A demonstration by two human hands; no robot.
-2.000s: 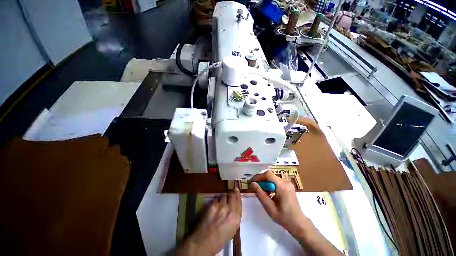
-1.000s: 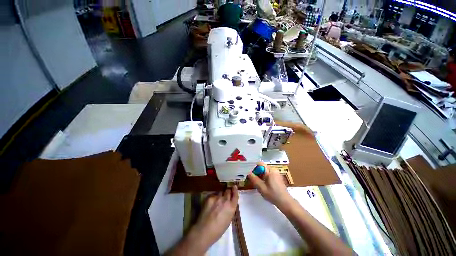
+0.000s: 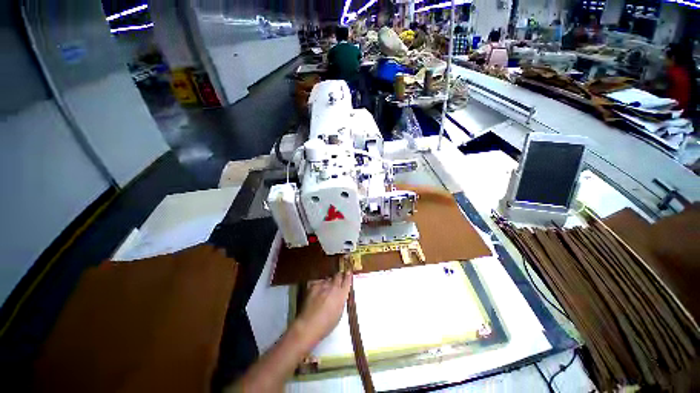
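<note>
A brown bag panel (image 3: 445, 226) lies under the white pattern sewing machine (image 3: 330, 196), on the white template (image 3: 414, 311) with yellow edging. The yellow toothed clamp (image 3: 387, 252) rests on the panel. A narrow brown strap (image 3: 356, 338) runs from the clamp's left end towards me over the template. My left hand (image 3: 326, 303) lies at the strap's upper end, fingertips by the clamp; whether it grips or only presses the strap is unclear. My right hand and the teal-handled tool are out of the picture.
Brown panels (image 3: 146, 318) are piled at left, with a white board (image 3: 180, 219) behind them. At right are a row of dark brown straps (image 3: 606, 295) and a control panel (image 3: 546, 173) with thin cables nearby. People (image 3: 344, 57) are in the background.
My right hand has left the clamp area and the picture with the teal-handled tool. My left hand stays at the strap's upper end. The view has tilted up, showing more of the room.
</note>
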